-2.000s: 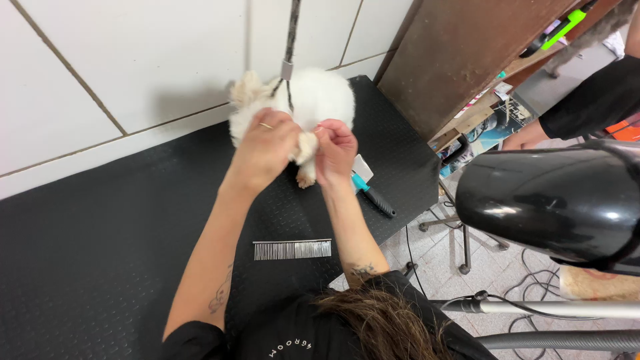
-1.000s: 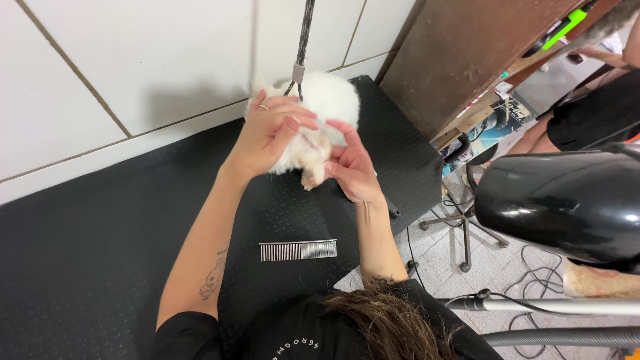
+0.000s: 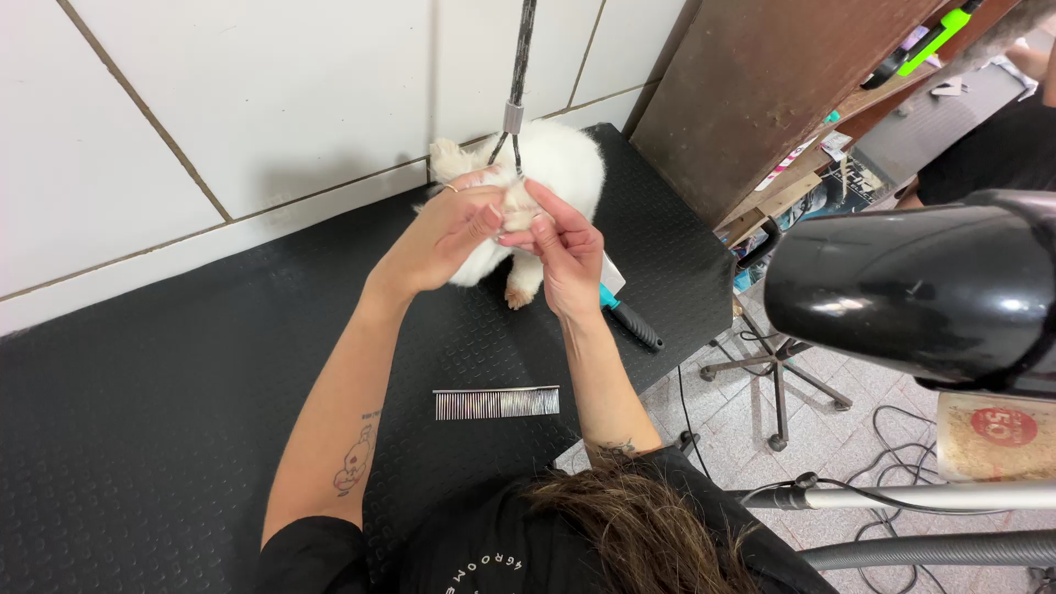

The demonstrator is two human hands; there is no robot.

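A small white dog [image 3: 569,157] stands on the black textured grooming table [image 3: 206,371], close to the tiled wall, with a grooming loop [image 3: 513,117] around its neck. My left hand [image 3: 450,227] is at the dog's head, its fingers against the fur. With thumb and fingers, my right hand [image 3: 565,247] pinches a tuft of light fur, probably at an ear. One foreleg shows below my hands. A metal comb [image 3: 497,403] lies on the table between my forearms. Partly behind my right hand is a slicker brush [image 3: 634,323] with a teal and black handle.
A black dryer nozzle [image 3: 899,289] juts in from the right. Beyond the table's right edge are a wheeled stand base [image 3: 775,363], loose cables and a grey hose [image 3: 932,549]. A wooden shelf [image 3: 759,91] stands at the back right; another person's dark clothing [image 3: 990,157] shows beyond it.
My hands have come closer together at the dog's head, and my right fingers now pinch fur where they were spread a second ago. The brush handle shows more fully again.
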